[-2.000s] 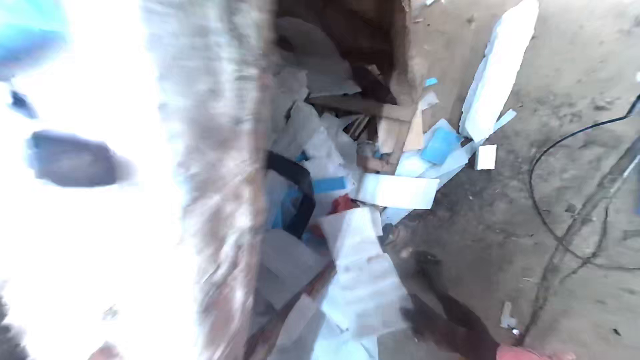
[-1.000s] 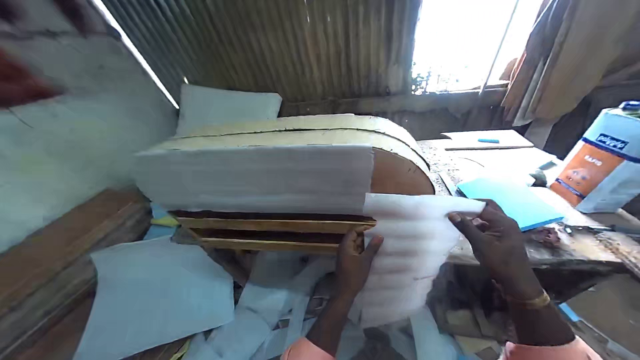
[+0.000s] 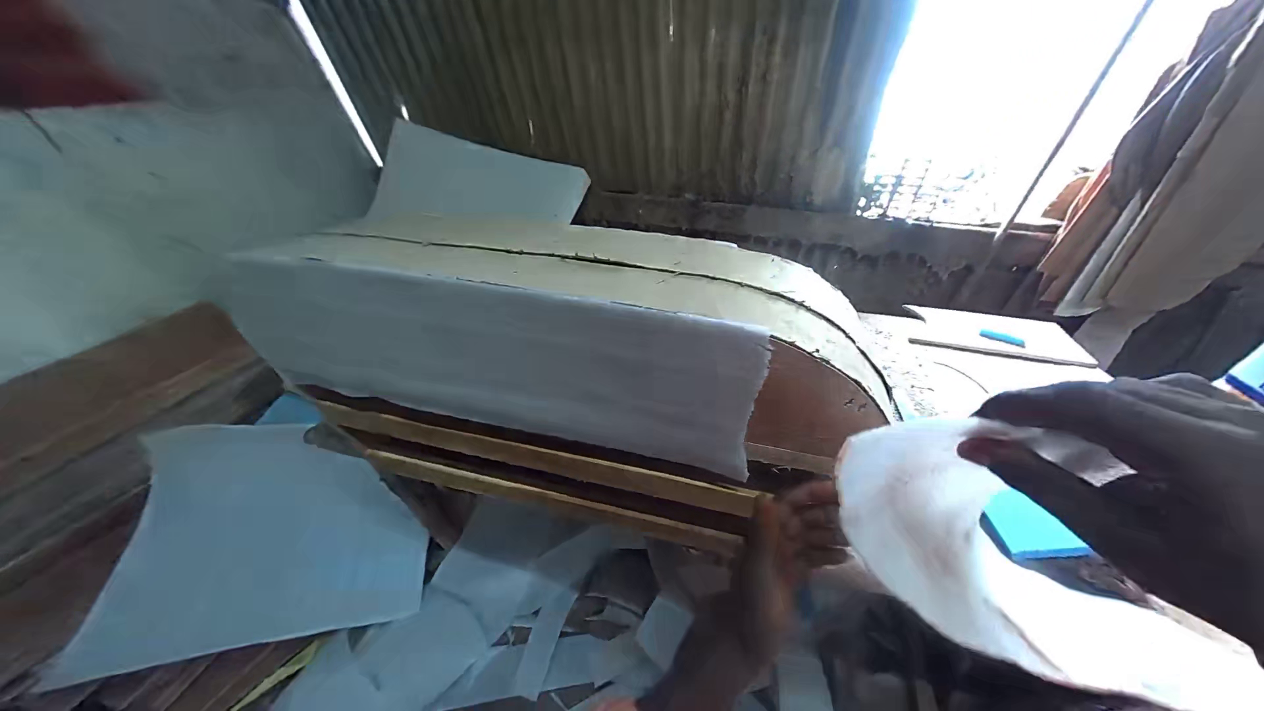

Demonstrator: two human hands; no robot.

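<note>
Two curved wooden frames (image 3: 810, 405) lie side by side, their upper faces covered with pale yellow foam (image 3: 553, 262). A sheet of white foam (image 3: 533, 351) covers most of the near wooden side and leaves the rounded right end bare. My right hand (image 3: 1106, 474) pinches the upper edge of a loose, curling white foam piece (image 3: 938, 513) at the right. My left hand (image 3: 770, 563), blurred, is at the right end of the lower wooden rails (image 3: 592, 484), with its fingers spread beside the loose piece; whether it touches the rails I cannot tell.
A workbench (image 3: 928, 365) at the right bears a board (image 3: 1047, 341) and a blue foam block (image 3: 1032, 523). White foam sheets (image 3: 267, 533) and scraps lie below and at the left, by wooden boards (image 3: 118, 375). Corrugated metal (image 3: 652, 99) forms the back wall; cloth (image 3: 1175, 188) hangs at the right.
The white foam piece, which hung flat between both hands a second ago, now curls from my right hand alone. My left hand has come off it.
</note>
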